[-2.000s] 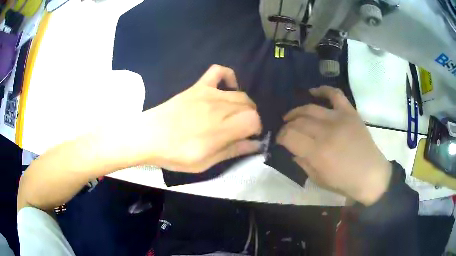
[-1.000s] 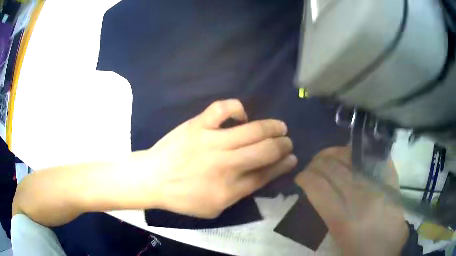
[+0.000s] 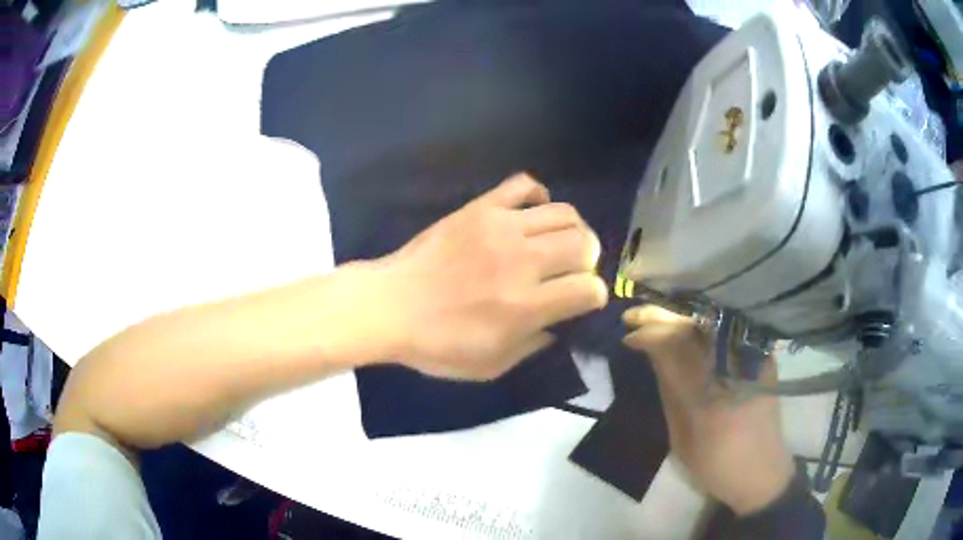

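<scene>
A large dark fabric panel (image 3: 454,116) lies flat on the white table, its notched left edge showing. A small pale patch (image 3: 595,378) shows between the panel and a narrower dark piece (image 3: 625,443) at its lower right. My left hand (image 3: 491,285) rests on the panel with curled fingers, fingertips near the yellow-green spot (image 3: 624,286). My right hand (image 3: 702,385) is beside the needle area, thumb and fingers close together at the dark cloth. The sewing machine head (image 3: 739,169) partly hides it. Whether either hand pinches the cloth is unclear.
The white table (image 3: 190,211) has printed ruler markings along its front edge and a yellow-orange strip (image 3: 65,137) at left. Machine knobs and a cable stand at right. Dark snips (image 3: 839,438) lie right of my right hand.
The view has shifted, and the machine head now shows more fully at right. Both hands appear higher in the picture, with their fingertips nearer the yellow-green spot. The panel's front edge shows more.
</scene>
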